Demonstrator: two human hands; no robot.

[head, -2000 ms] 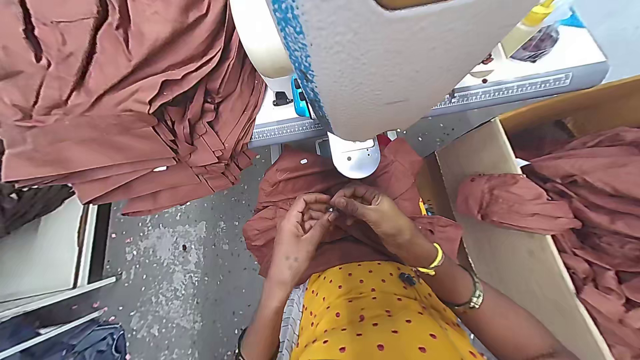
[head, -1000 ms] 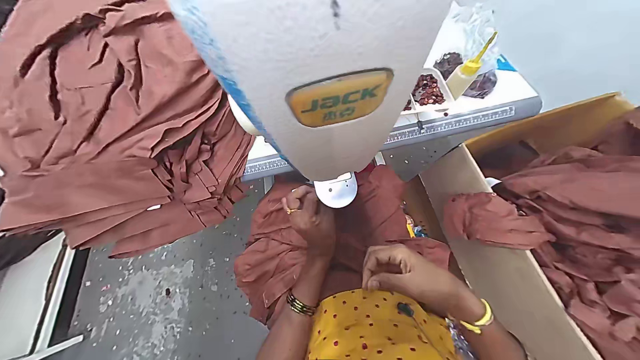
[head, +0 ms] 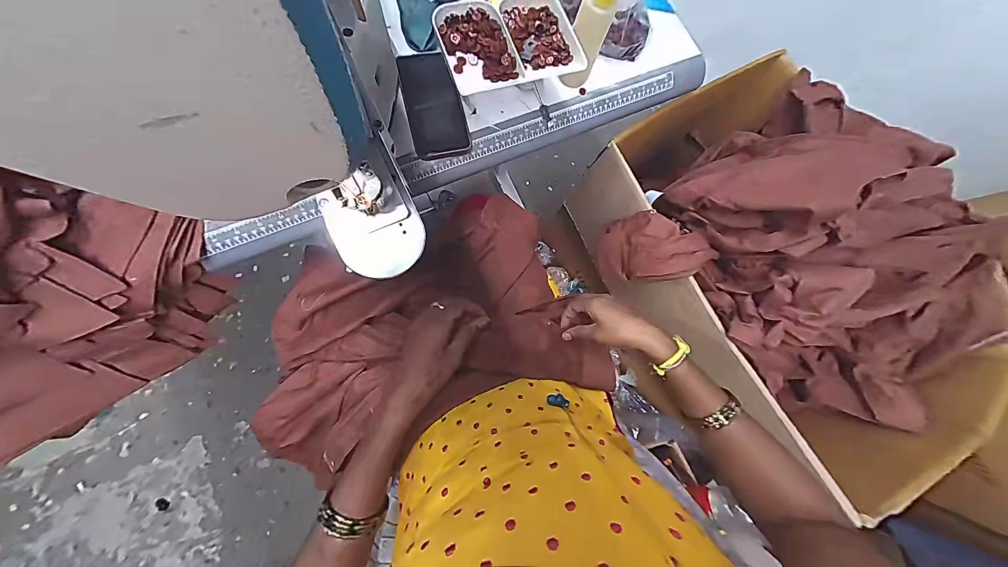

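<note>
A reddish-brown garment (head: 339,339) lies bunched across my lap, below the rounded white end of a sewing machine (head: 374,236). My left hand (head: 441,339) rests on this cloth with its fingers bent down; whether it pinches the fabric is hard to see. To the right, my right hand (head: 602,321) is at the garment's right part, thumb and fingers curled toward a fold. Its grip on the cloth cannot be made out. Part of the garment behind the machine head is hidden.
Stacked brown cloth (head: 79,291) lies at the left. A cardboard box (head: 709,315) of brown garments stands at the right. On the machine table are a white tray (head: 524,77) of buttons, a dark phone-like object (head: 433,106) and a plastic bottle (head: 587,39).
My left hand has come down from beside the machine head onto the cloth in my lap. The view has shifted, showing more of the box and the button tray.
</note>
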